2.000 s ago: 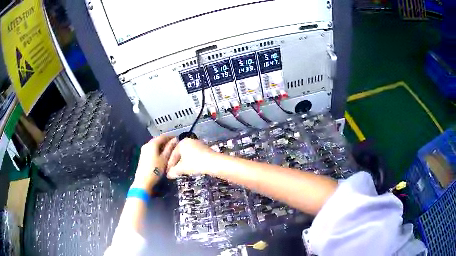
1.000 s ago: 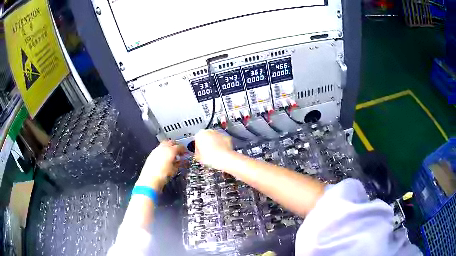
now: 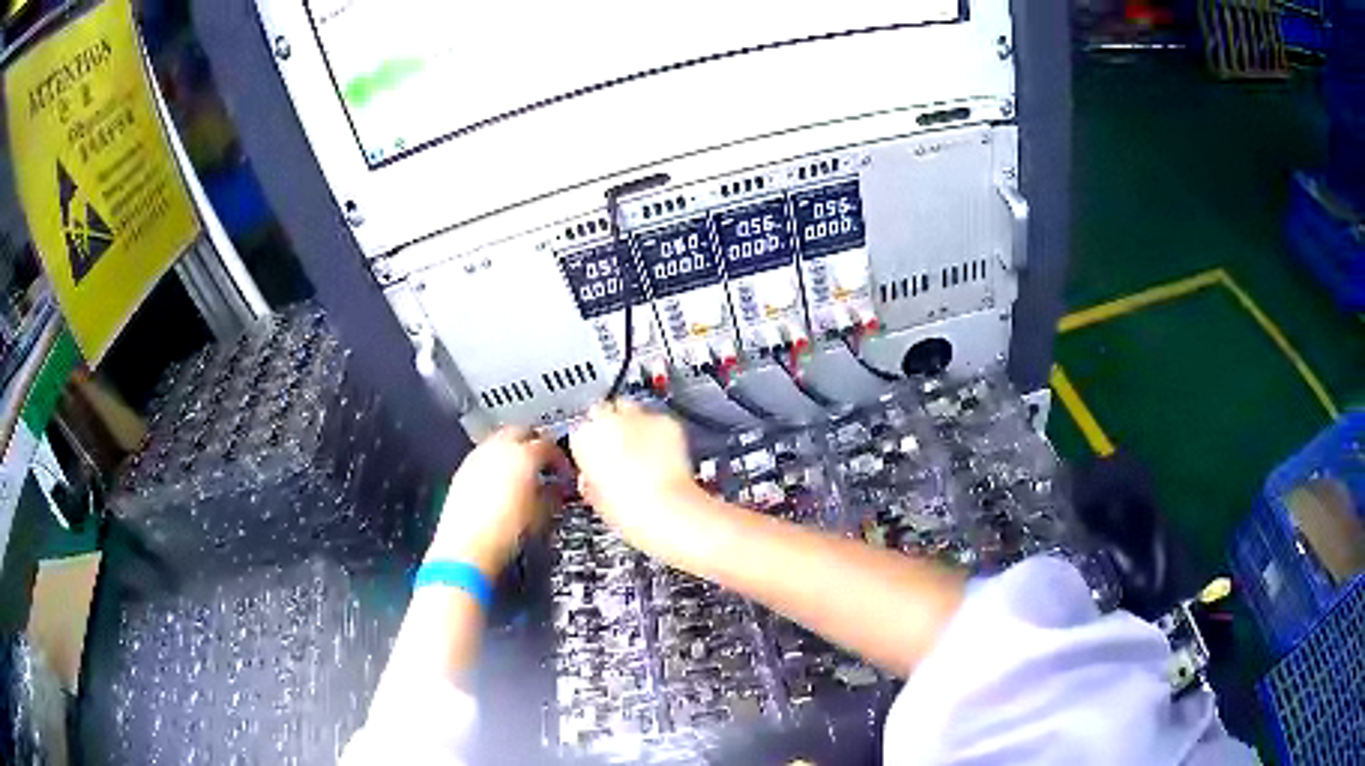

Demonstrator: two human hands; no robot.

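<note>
My left hand, with a blue wristband, is at the left back corner of the clear blister tray, its fingertips together close to my right hand. My right hand reaches across the tray from the right, its fingers bent down beside the left. What the fingers touch or hold is hidden and blurred. Small dark-and-silver circuit boards fill the tray pockets. A black cable hangs down the rack front to just behind my right hand.
The rack's four meter modules have lit digits and red and black leads below. A white screen is above. Tray stacks and a yellow warning sign are at left. A blue crate is on the right. A small yellow connector is at lower right.
The meter digits have dropped to low values. A green mark now shows at the screen's left. Both hands stay together at the tray's back left corner, with small finger shifts.
</note>
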